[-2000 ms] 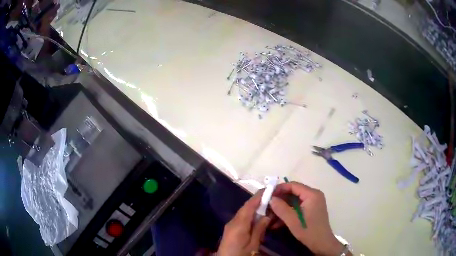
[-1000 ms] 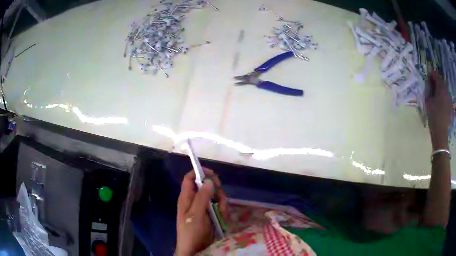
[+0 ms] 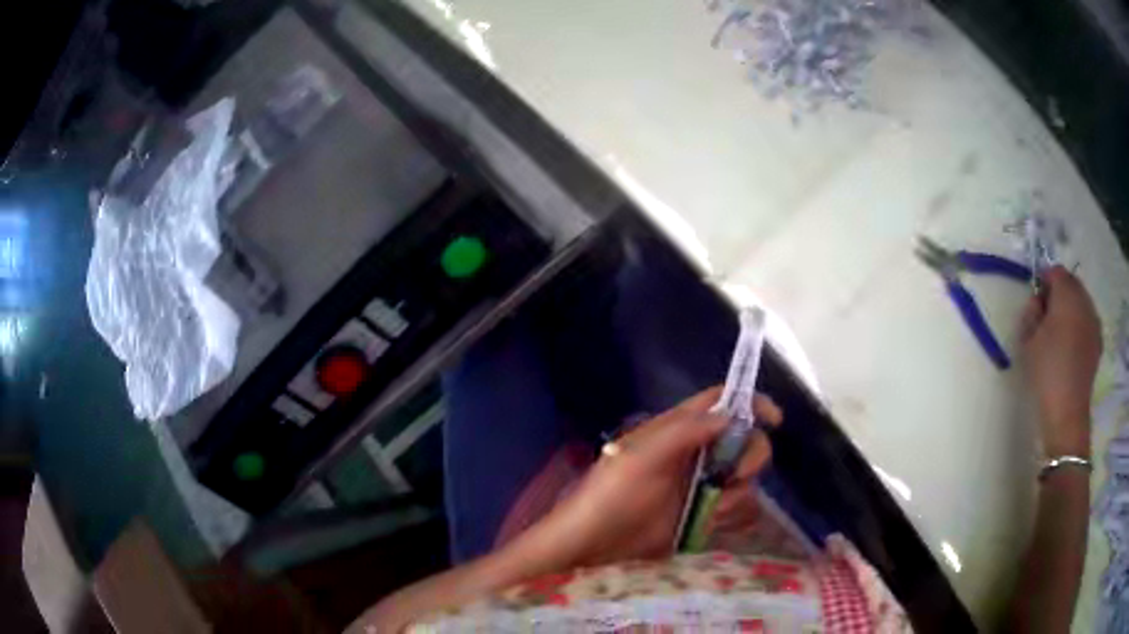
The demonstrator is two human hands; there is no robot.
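My left hand [image 3: 675, 464] holds an open white housing half [image 3: 744, 365] over the apron, its hollow inside showing and its narrow end pointing up toward the table edge. A bright green cylinder, likely a battery [image 3: 700, 518], shows in its lower part below the fingers. My right hand [image 3: 1062, 341] is at the small pile of loose metallic parts [image 3: 1035, 230] on the table, right of the blue-handled cutters [image 3: 978, 322]. Its fingertips are at the pile; blur hides whether they grip a part.
A larger heap of shafts [image 3: 811, 50] lies at the table's back. White plastic parts [image 3: 1114, 495] lie at the far right edge. At left, the machine has a green button [image 3: 464, 256], a red button [image 3: 341, 370] and a crumpled plastic sheet [image 3: 167, 266]. A carton [image 3: 146, 582] is at lower left.
My right hand has moved from the far-right pile of white parts to the small metallic pile by the cutters. My left hand still holds the housing half. The view has turned toward the machine.
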